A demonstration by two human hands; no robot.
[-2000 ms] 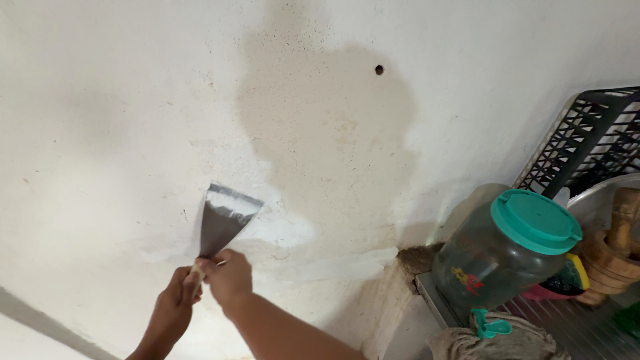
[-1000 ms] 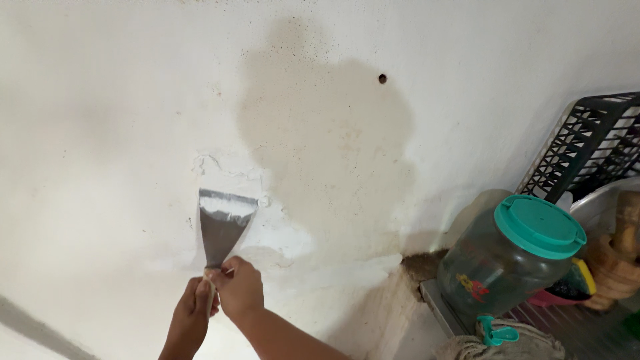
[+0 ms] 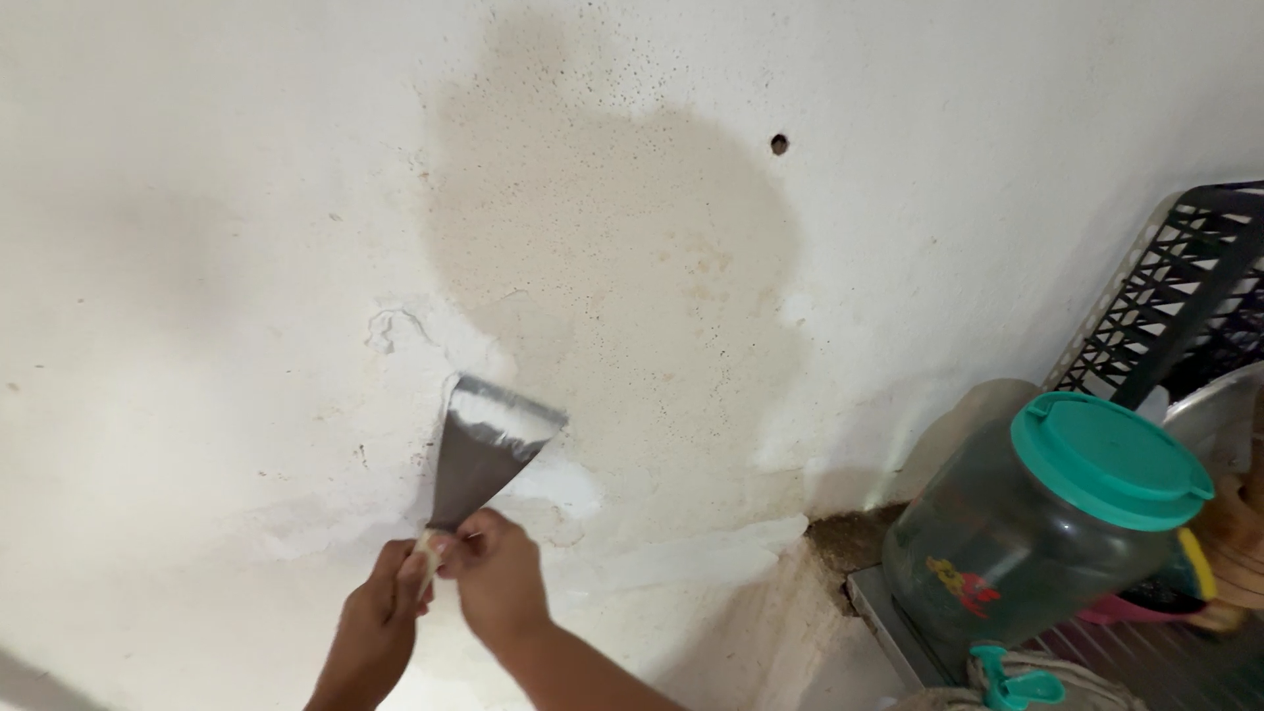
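A putty knife (image 3: 484,459) with a wide metal blade lies with its edge against the white wall (image 3: 247,296), near the lower left border of a large damp-looking beige patch (image 3: 632,267). White paste covers part of the blade near its edge. My left hand (image 3: 385,602) is closed around the light handle. My right hand (image 3: 499,573) grips the top of the handle, close to the base of the blade. Beside the blade, the wall has a wrinkled, lifted bit of coating (image 3: 395,326) and a smear of white paste (image 3: 558,484).
To the lower right, a clear plastic drink dispenser (image 3: 1007,563) with a teal lid and teal tap stands on a metal rack (image 3: 1116,652). A black plastic crate (image 3: 1136,306) leans behind it. The wall has a small dark hole (image 3: 779,144) and a broken ledge corner (image 3: 849,538).
The putty knife has tilted to the right, and a wrinkled mark that the view from two seconds ago does not plainly show stands on the wall above it. Both hands keep their hold.
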